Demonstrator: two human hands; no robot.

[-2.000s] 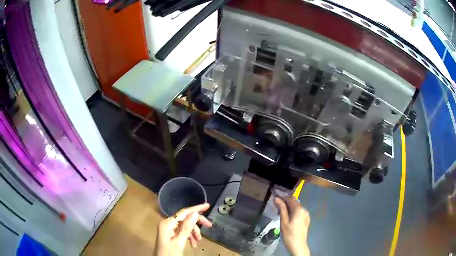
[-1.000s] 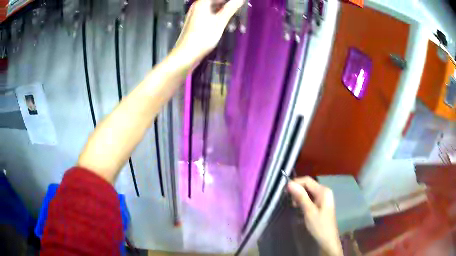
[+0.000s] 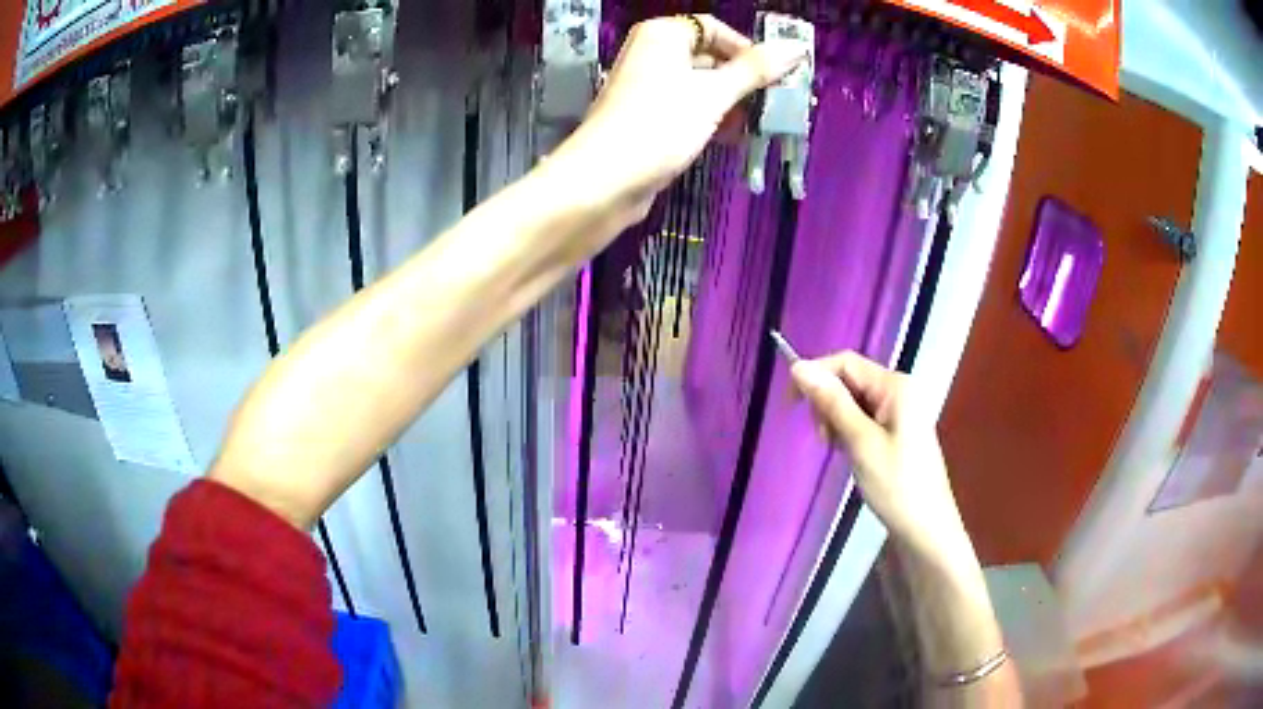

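Note:
A row of silver hanging clips hangs under the orange rail. My left hand point(image 3: 679, 104) reaches up, its thumb and fingers on the top of one hanging clip point(image 3: 785, 104). A long black rubber strip point(image 3: 748, 429) hangs straight down from that clip. My right hand point(image 3: 866, 416) is lower and to the right of the strip, pinching a thin, short metallic tool point(image 3: 785, 346), perhaps tweezers. The tool's tip is close to the strip; I cannot tell whether they touch. Another rubber strip point(image 3: 925, 298) hangs from the clip to the right.
The orange rail point(image 3: 956, 17) runs along the top. Several more strips hang at the left before the grey booth wall point(image 3: 416, 457) and in the purple-lit opening. An orange door point(image 3: 1108, 402) is at the right, a grey-green stool point(image 3: 1018, 609) low right, a blue crate point(image 3: 363, 658) low left.
The view has turned from the machine to the booth and clips. Since a second ago, my left hand appears further right on a clip, and my right hand with the tool appears higher.

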